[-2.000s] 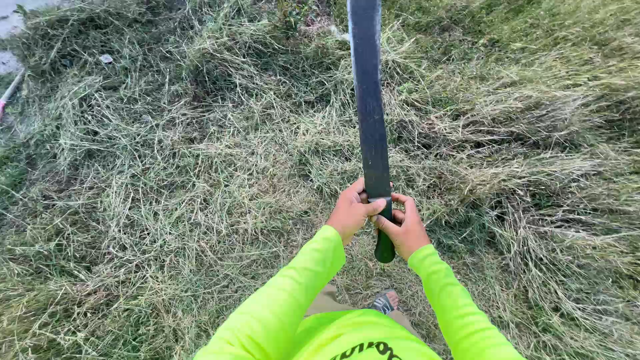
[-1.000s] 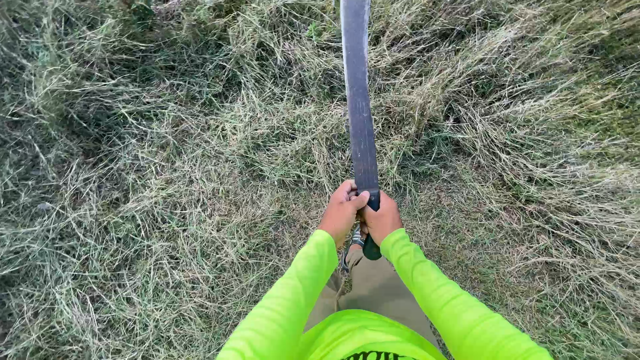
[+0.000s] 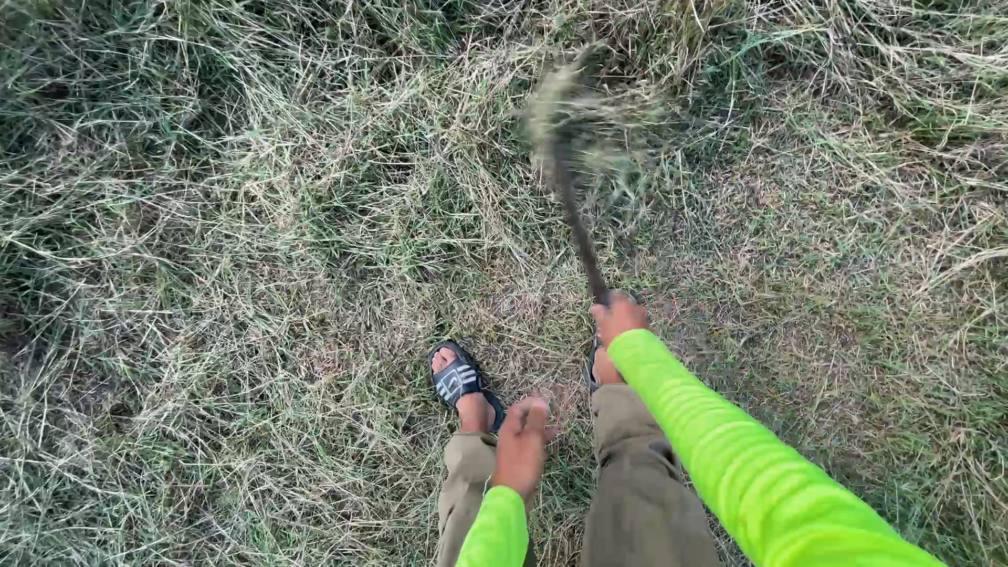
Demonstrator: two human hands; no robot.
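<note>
My right hand (image 3: 620,316) grips the handle end of a machete (image 3: 581,228), right of the middle of the head view. The blade runs up and slightly left, seen nearly edge-on, and its far part is blurred among a clump of moving grass (image 3: 563,110). Lower and to the left, my left hand (image 3: 522,445) holds nothing that shows; its fingers are blurred and partly apart. It hangs above the ground between my legs, away from the machete. The handle itself is mostly hidden by my right hand.
Dry and green cut grass (image 3: 236,260) lies matted over the ground all around. My left foot in a dark striped slide sandal (image 3: 458,378) stands at centre, and my other foot (image 3: 605,366) is partly under my right hand. Longer grass (image 3: 929,87) lies at the upper right.
My left hand has let go of the machete, which both hands held before, and has moved down. My right hand has swung the blade low into the grass.
</note>
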